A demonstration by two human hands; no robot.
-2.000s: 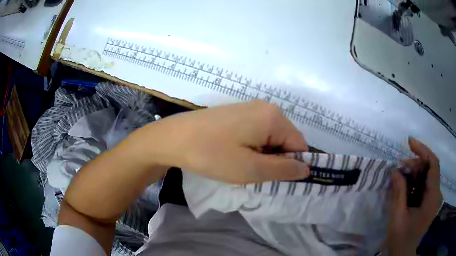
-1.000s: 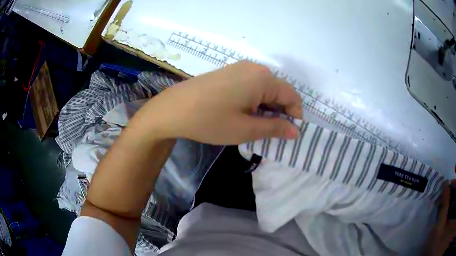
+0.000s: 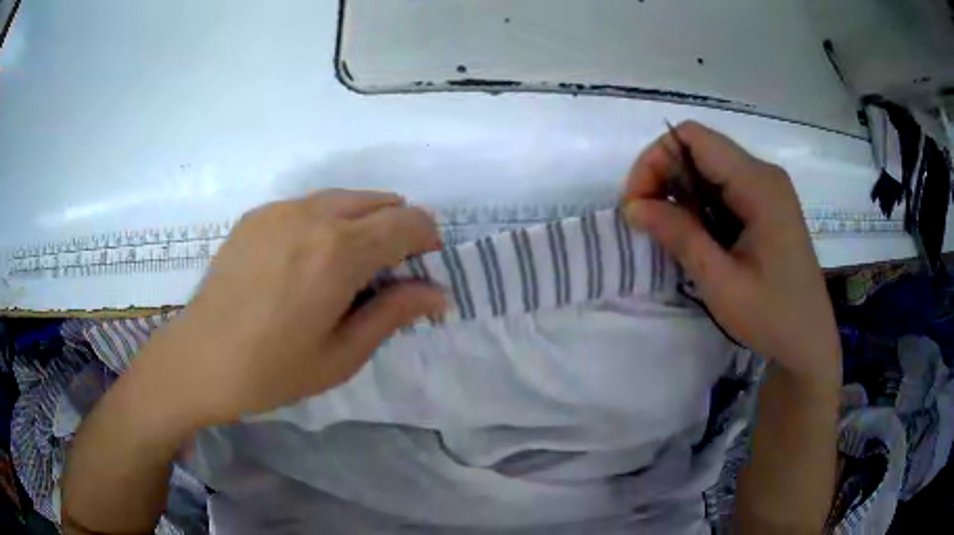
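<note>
The striped waistband [image 3: 528, 266] is stretched between my two hands at the table's front edge, with the white lining [image 3: 565, 366] hanging below it towards my lap. My left hand [image 3: 319, 298] pinches the band at its left part, fingers above and thumb in front. My right hand [image 3: 732, 235] pinches the band's right part between thumb and fingers. The same hand also holds dark thread snips [image 3: 699, 188], their thin tip pointing up. A thin black loop [image 3: 711, 310] hangs by the right end of the band. The black label is not visible.
The white table has a printed ruler [image 3: 126, 254] along its front edge. The off-white machine bed [image 3: 586, 47] lies ahead. Black and white strips [image 3: 910, 172] hang at the right. More striped garments [image 3: 47, 408] lie below on both sides.
The view has swung right towards the machine bed. The black label and dark tab have left view. Both hands now hold a plain striped stretch, and the snips have come into sight.
</note>
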